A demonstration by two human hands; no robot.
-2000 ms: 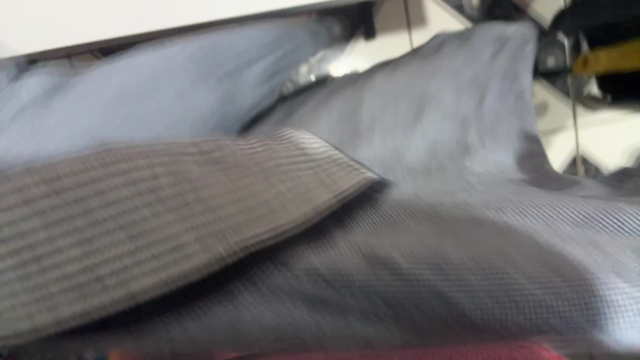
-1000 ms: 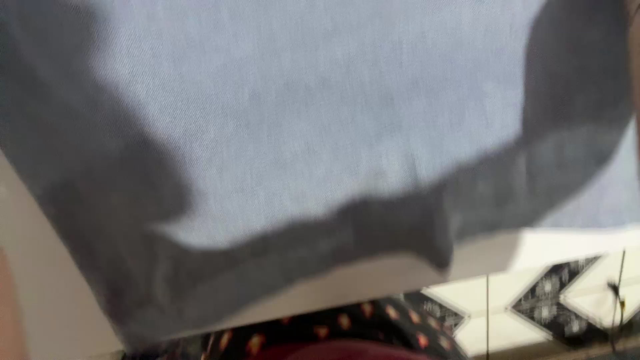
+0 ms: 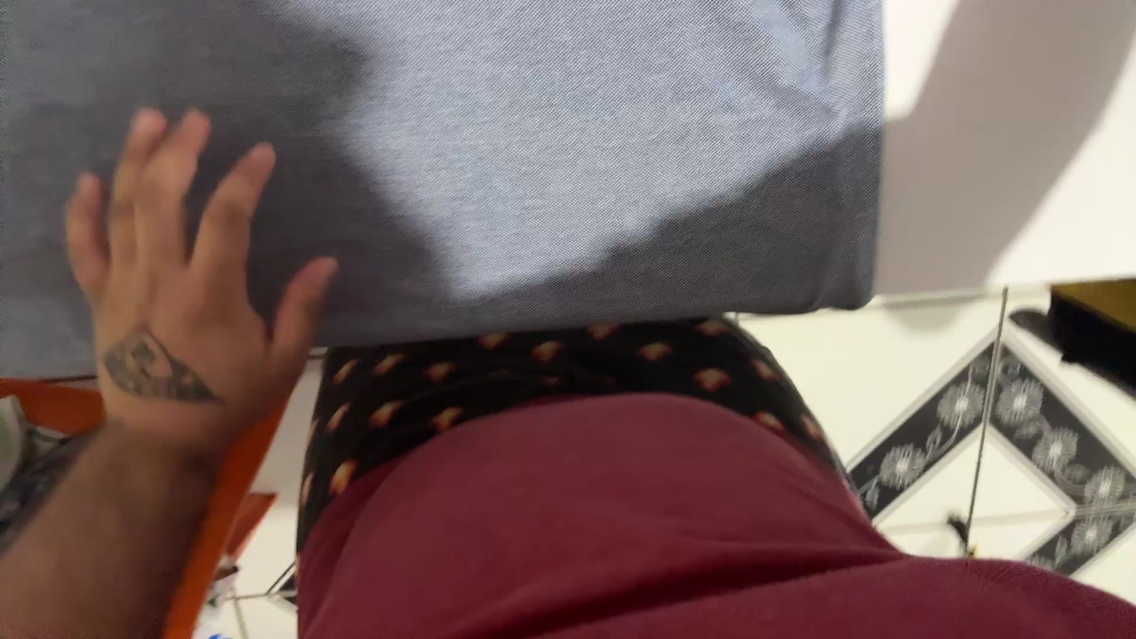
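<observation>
A blue-grey woven cloth (image 3: pixel 550 177) lies spread over a white table (image 3: pixel 1047 195), its near edge close to the table's front edge. My left hand (image 3: pixel 191 275) rests palm down on the left part of the cloth, fingers spread, with nothing held; a tattoo marks the back of it. The cloth's right edge shows a few creases near the top. Dark shadows fall across the fabric. My right hand is out of view.
My maroon shirt (image 3: pixel 586 515) and dark patterned shorts (image 3: pixel 532 364) are right at the table's front. An orange-rimmed container (image 3: pixel 226 497) stands below at the left. Patterned floor tiles (image 3: pixel 941 426) and a dark and yellow object (image 3: pixel 1092 328) appear at the right.
The cloth, bunched and folded two seconds ago, now lies spread on the table. My left hand has come into view on it. The view has shifted a lot.
</observation>
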